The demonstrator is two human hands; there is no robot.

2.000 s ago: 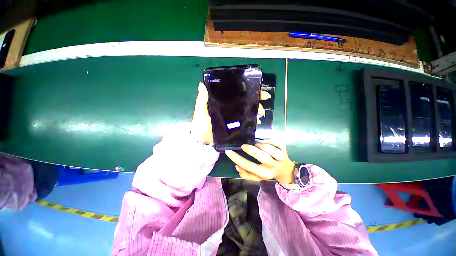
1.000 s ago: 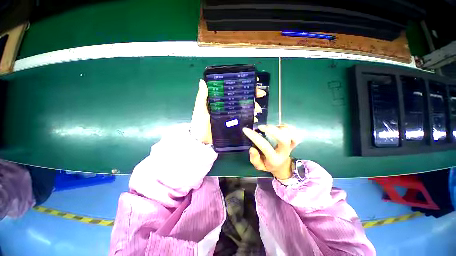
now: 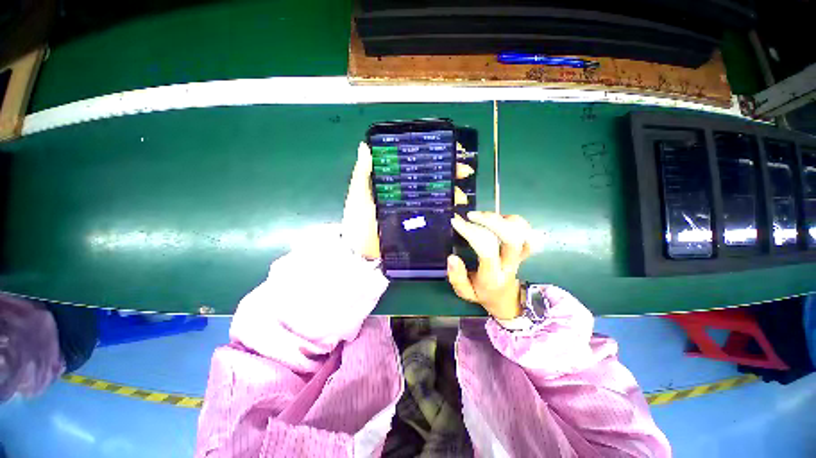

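A smartphone [image 3: 413, 241] is held upright in the middle of the view, showing a dark test menu with rows of small text and some green boxes. A small white patch shows on its lower screen. My left hand [image 3: 360, 210] is shut on the phone, palm at its left edge, with fingertips showing at the right edge. My right hand [image 3: 490, 259] is at the phone's lower right, fingers bent and apart, index fingertip close to the screen edge; I cannot tell if it touches. A second dark phone [image 3: 468, 161] lies on the bench, partly hidden behind the held phone.
A black foam tray [image 3: 646, 197] with several phones is at right on the green bench [image 3: 224, 179]. Stacked black trays [image 3: 537, 31] and a blue marker pen [image 3: 546, 61] are on a wooden board [image 3: 429, 70] behind. Beyond the bench's front edge are a red stool [image 3: 729, 338] and a person's sleeve [image 3: 31, 335].
The phone's screen has gone from nearly black to the test menu. My right hand has moved from the phone's bottom edge to its lower right side.
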